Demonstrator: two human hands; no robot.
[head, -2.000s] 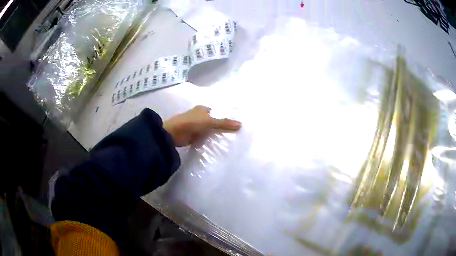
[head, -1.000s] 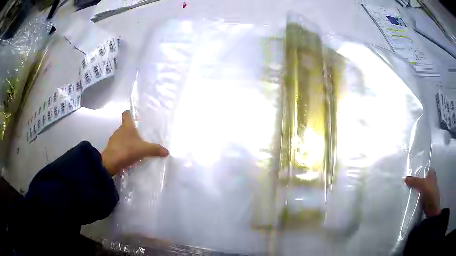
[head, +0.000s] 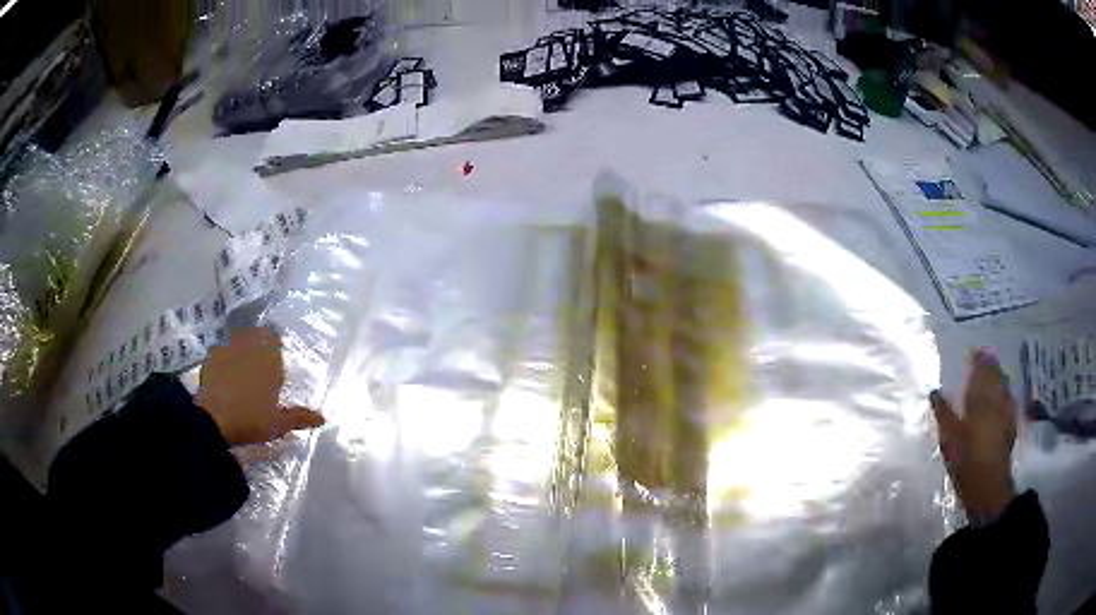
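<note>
A wide flat stack of clear plastic bags lies in front of me, with strong glare and yellow-green print showing in its middle. My left hand is at the stack's left edge, thumb spread onto the plastic, fingers blurred. I see no fold pinched in it. My right hand is upright beside the stack's right edge, thumb apart from the fingers and near the plastic. A strip of small black barcodes lies at the left, partly behind my left hand and beside the bags.
A crumpled clear-wrapped bundle lies at the left edge. Beyond the stack are a folded white strip and a heap of black tags. Printed paper lies at the right, with another barcode sheet behind my right hand.
The view has shifted to show the table's far side. My right hand came into view at the right edge and now stands more open. My left hand has moved along the left edge.
</note>
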